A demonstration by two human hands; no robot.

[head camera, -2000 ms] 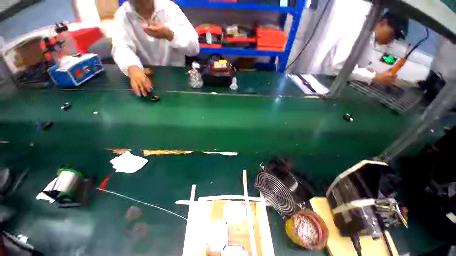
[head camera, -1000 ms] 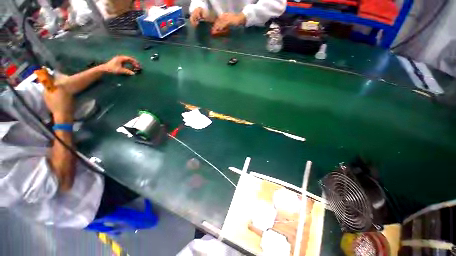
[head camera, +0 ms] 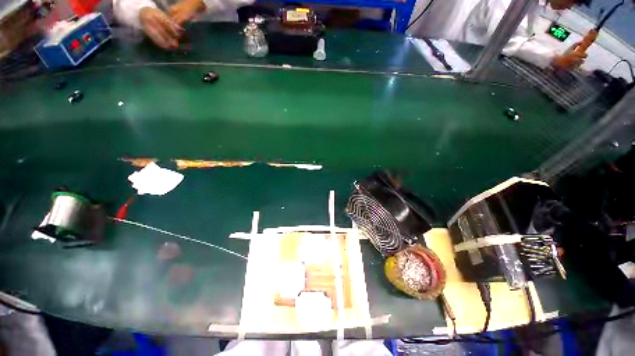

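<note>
Neither of my hands is in view. The taped work board lies nearest in front of me, with several white pads on it. Solder wire runs from the left to the board's left edge. The green-rimmed solder spool stands at the left. To the right of the board are the fume fan with its spiral guard and the round tin of shiny curly metal. A dark taped box with a metal coil stands right of the tin.
Crumpled white paper and a red clip lie near the spool. Small dark assemblies lie on the bench's far part. Across it are people's hands, a blue device and a glass bottle. A slanting metal post rises at right.
The view has swung back right from the left and tilted down from the first frame. The person at left with the blue wristband is out of view. The board and spool look unmoved on the bench.
</note>
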